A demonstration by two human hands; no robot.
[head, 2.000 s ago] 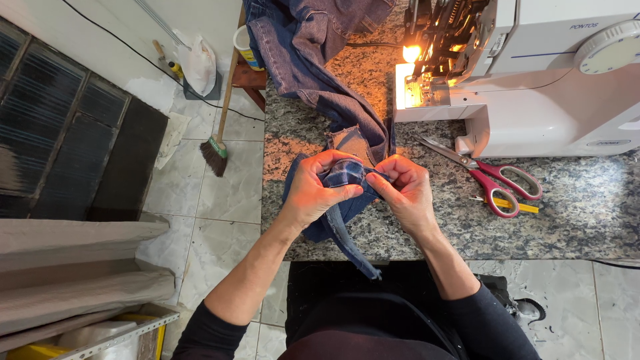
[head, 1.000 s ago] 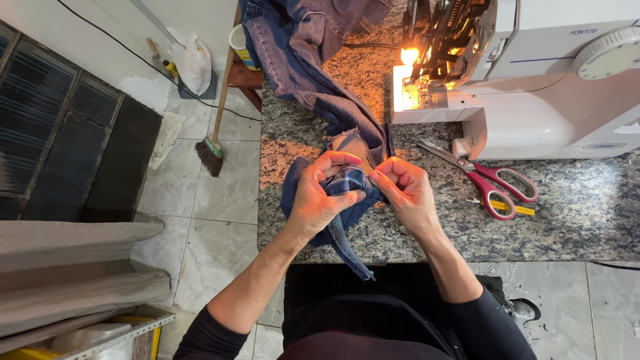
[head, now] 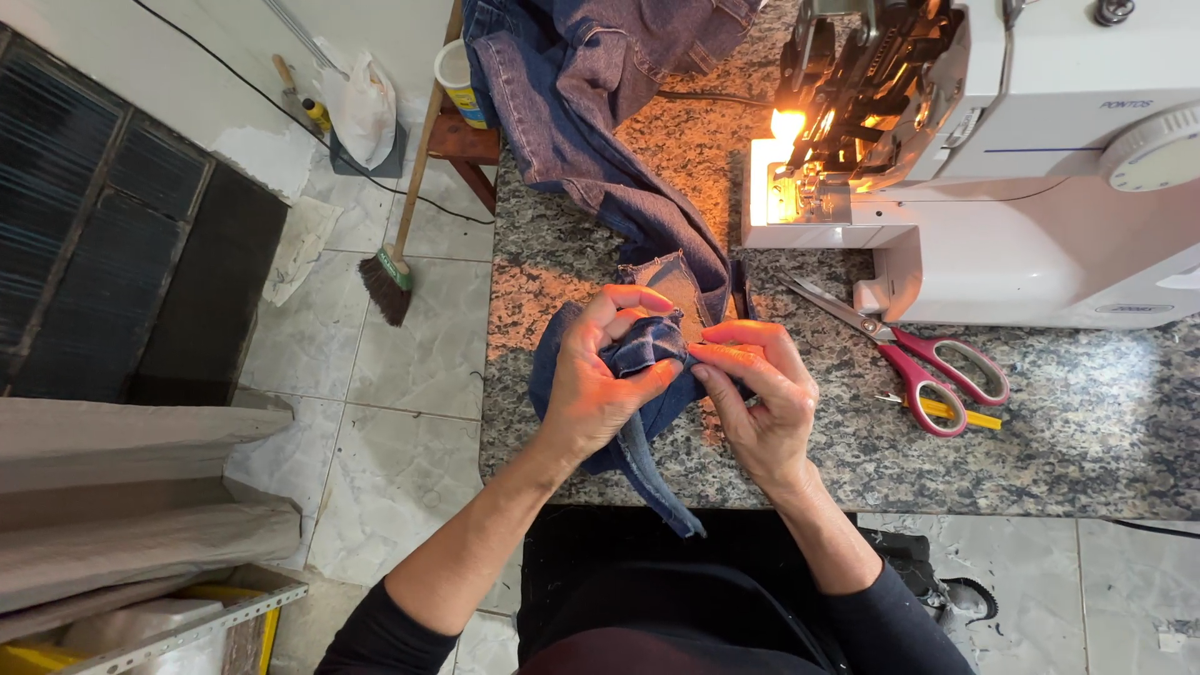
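Folded denim (head: 647, 345) is pinched between the thumb and fingers of my left hand (head: 605, 375), near the granite tabletop's front edge. Close on its right side, my right hand (head: 764, 398) grips the edge of the same denim with thumb and fingertips; whether it also holds something small cannot be told. A narrow denim strip (head: 652, 483) hangs down past the table edge. More blue denim (head: 600, 141) runs from the held part up to the top of the table.
A white sewing machine (head: 1022, 253) with its lamp lit stands at the right. Red-handled scissors (head: 900, 352) lie over a yellow-handled tool (head: 975, 417), right of my hands. A broom (head: 386, 281), a wooden stool (head: 466, 145) and a tub (head: 457, 84) are at the left.
The denim between my fingers has turned and bunched, so its pale-lined face shows less. Both hands stay in about the same place.
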